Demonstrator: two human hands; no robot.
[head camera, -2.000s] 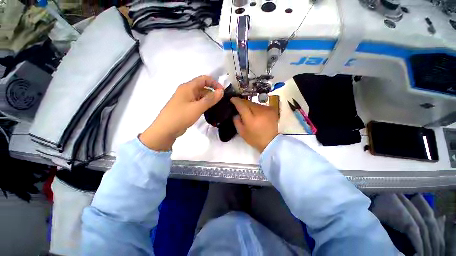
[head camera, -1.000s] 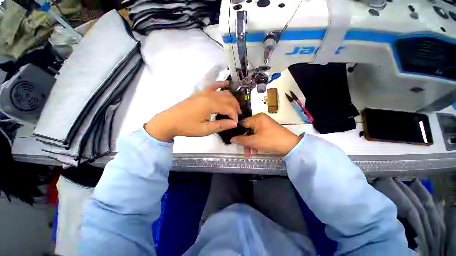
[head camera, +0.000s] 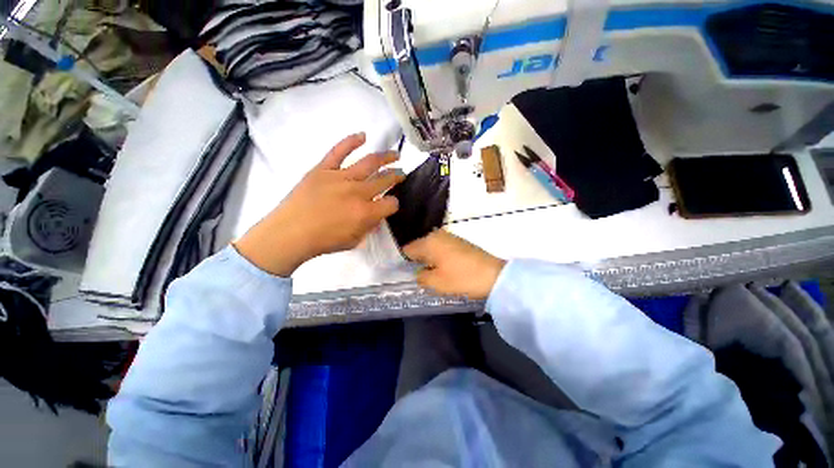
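Note:
A small black piece (head camera: 423, 203) lies under the needle area of the white sewing machine (head camera: 539, 57). A pale grey panel (head camera: 315, 119) spreads to its left on the table. My left hand (head camera: 334, 206) lies flat with fingers apart on the pale cloth, its fingertips at the black piece's left edge. My right hand (head camera: 453, 263) pinches the near edge of the pale panel and black piece, close to the table's front edge. The presser foot (head camera: 443, 146) is at the top of the black piece.
A brown block (head camera: 493, 169), snips with pink and blue handles (head camera: 547, 175), black cloth pieces (head camera: 594, 146) and a smartphone (head camera: 739, 185) lie right of the needle. Stacked panels (head camera: 169, 174) lie at the left, with more layers (head camera: 283, 41) behind. Grey cloth (head camera: 764, 338) hangs below right.
The black piece, bunched in my fingers before, now lies flatter under the needle. My left hand has opened out onto the pale cloth. My right hand has moved to the near edge. The view has shifted.

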